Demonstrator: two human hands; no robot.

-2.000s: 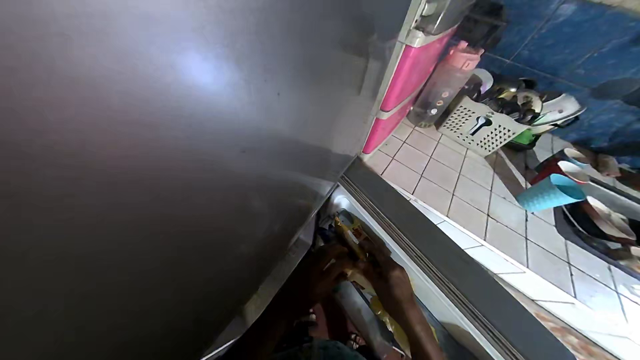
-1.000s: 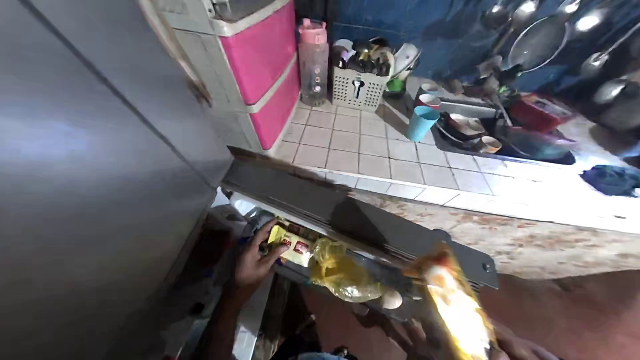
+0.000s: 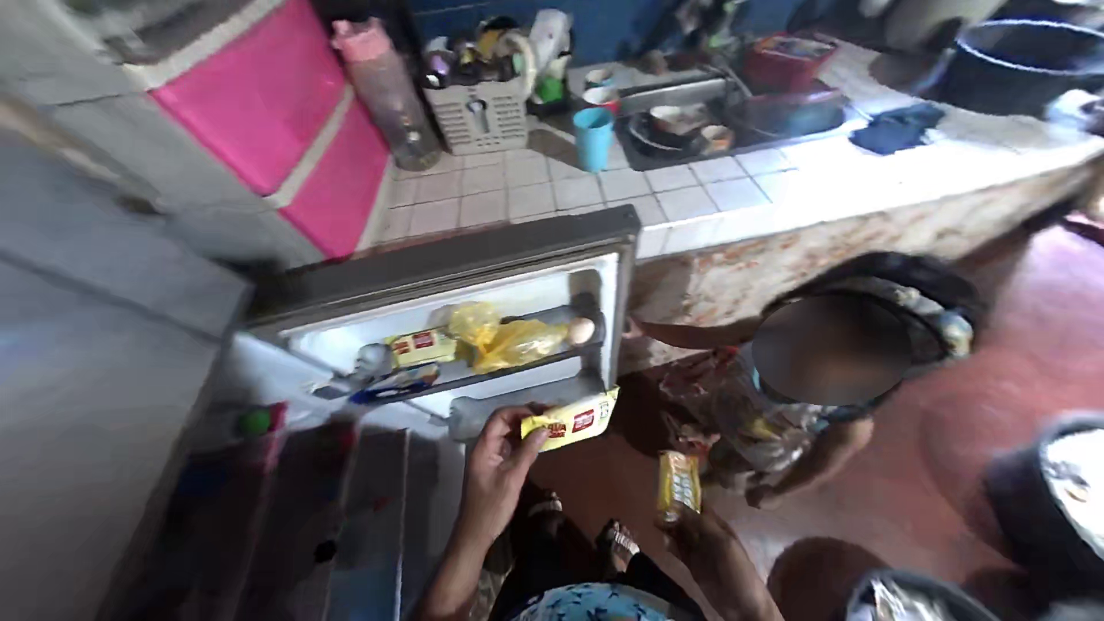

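My left hand (image 3: 509, 453) grips a yellow packet with red patches (image 3: 573, 421) in front of the open refrigerator door (image 3: 608, 319). Lower right, my right hand (image 3: 694, 535) holds a smaller yellow-orange packet (image 3: 679, 483) upright over the floor. On the door shelf lie another yellow packet (image 3: 423, 347), a knotted yellow plastic bag (image 3: 517, 342), an egg (image 3: 580, 330) and a blue packet (image 3: 398, 383). A clear bottle (image 3: 470, 418) rests on the lower door shelf, partly behind my left hand.
Another person (image 3: 828, 354) is low on the floor at right, one arm reaching to the door, beside a clear plastic bag (image 3: 763, 423). The tiled counter (image 3: 509, 194) holds a blue cup (image 3: 593, 138), utensil basket (image 3: 479, 116), bottle (image 3: 388, 95) and sink (image 3: 733, 129). Buckets stand at lower right.
The view has swung right and down. My left hand has lifted a yellow packet out in front of the door. The other person has come into view.
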